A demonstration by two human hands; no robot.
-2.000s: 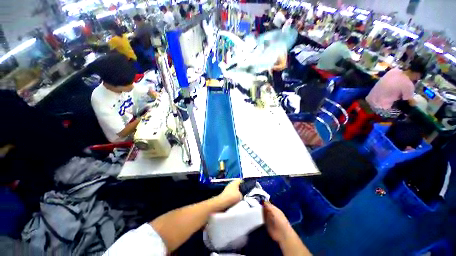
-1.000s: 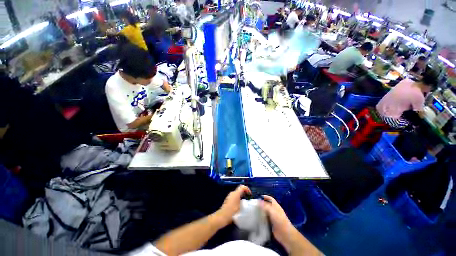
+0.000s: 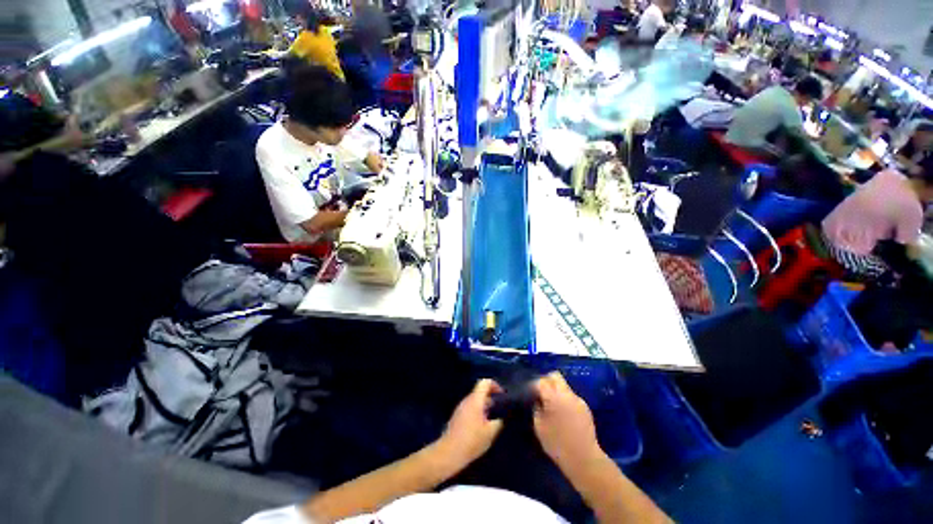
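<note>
My left hand (image 3: 474,420) and my right hand (image 3: 562,415) are close together just below the near end of the white table. Both are shut on a dark piece of cloth (image 3: 514,400) stretched between the fingers. The rest of the dark garment hangs below and merges with the dark area there, so its shape cannot be told. A crumpled grey garment pile (image 3: 210,384) with black stripes lies to the left.
A white sewing table (image 3: 645,317) with a blue trough (image 3: 498,246) stands ahead. A cream sewing machine (image 3: 373,237) is left, near a seated person (image 3: 302,169). Blue crates (image 3: 706,420) with black pieces stand right. Grey cloth (image 3: 92,471) fills the lower left.
The light grey-white cloth between my hands is no longer seen; dark cloth shows there now. The view has turned left, so the table and machines sit further right. More grey cloth shows at lower left.
</note>
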